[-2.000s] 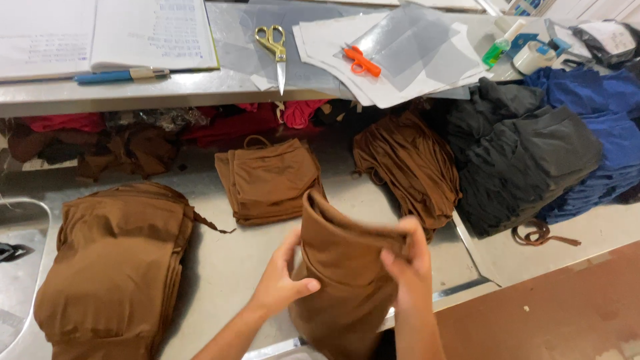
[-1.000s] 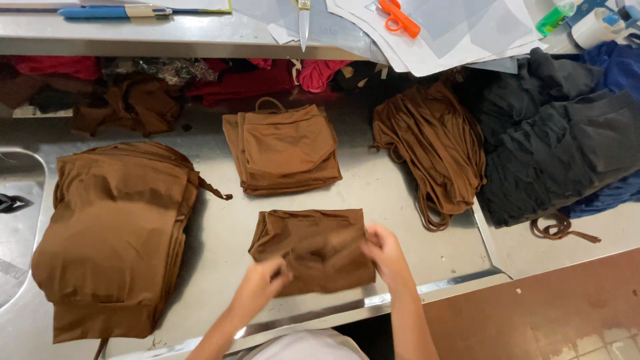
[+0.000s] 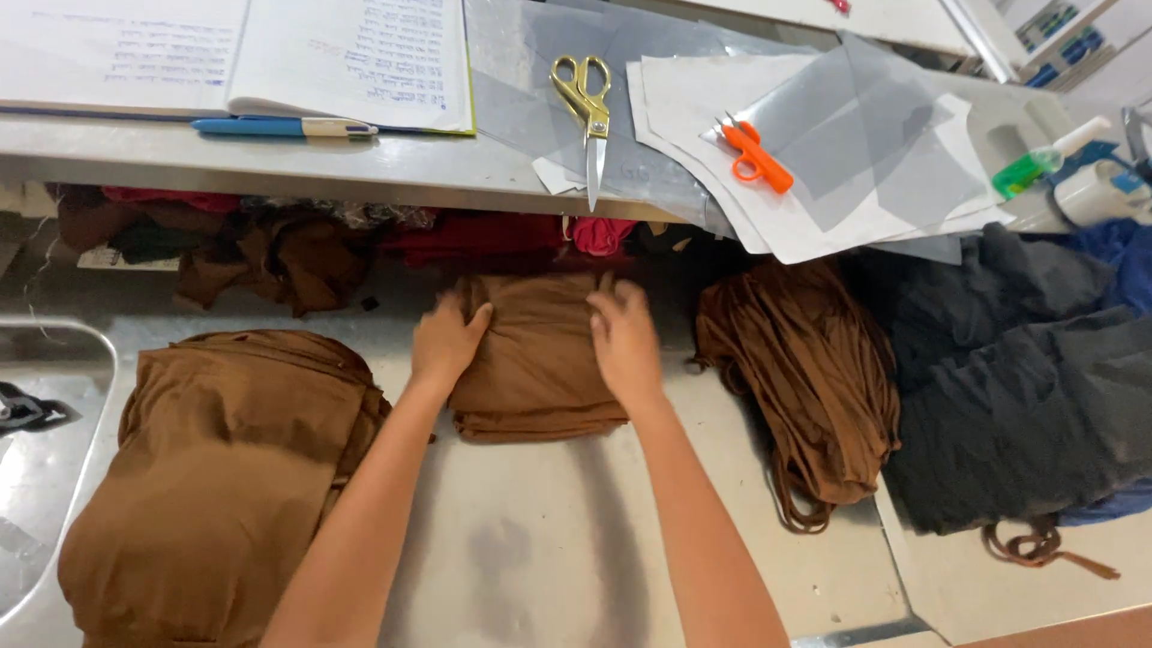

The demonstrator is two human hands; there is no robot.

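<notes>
Both my hands are on a folded piece of brown fabric (image 3: 540,346) that lies on top of a small stack of folded brown fabric (image 3: 540,427). My left hand (image 3: 448,342) grips its left edge, thumb on top. My right hand (image 3: 625,337), slightly blurred, holds the right edge. A larger pile of brown fabric (image 3: 225,468) lies at the left, beside my left forearm. To the right of my right hand is a gathered brown bundle with cords (image 3: 801,378).
Black fabric (image 3: 1026,405) and blue fabric (image 3: 1111,504) are piled at right. The raised shelf (image 3: 360,175) holds gold-handled scissors (image 3: 589,117), orange thread snips (image 3: 756,157), a multicolour pen (image 3: 283,128), an open notebook (image 3: 351,67) and paper sheets (image 3: 684,135). A sink edge (image 3: 108,351) is at left.
The folded brown piece, near the front edge of the metal surface a second ago, is now on the small brown stack behind it. Both hands have moved forward with it.
</notes>
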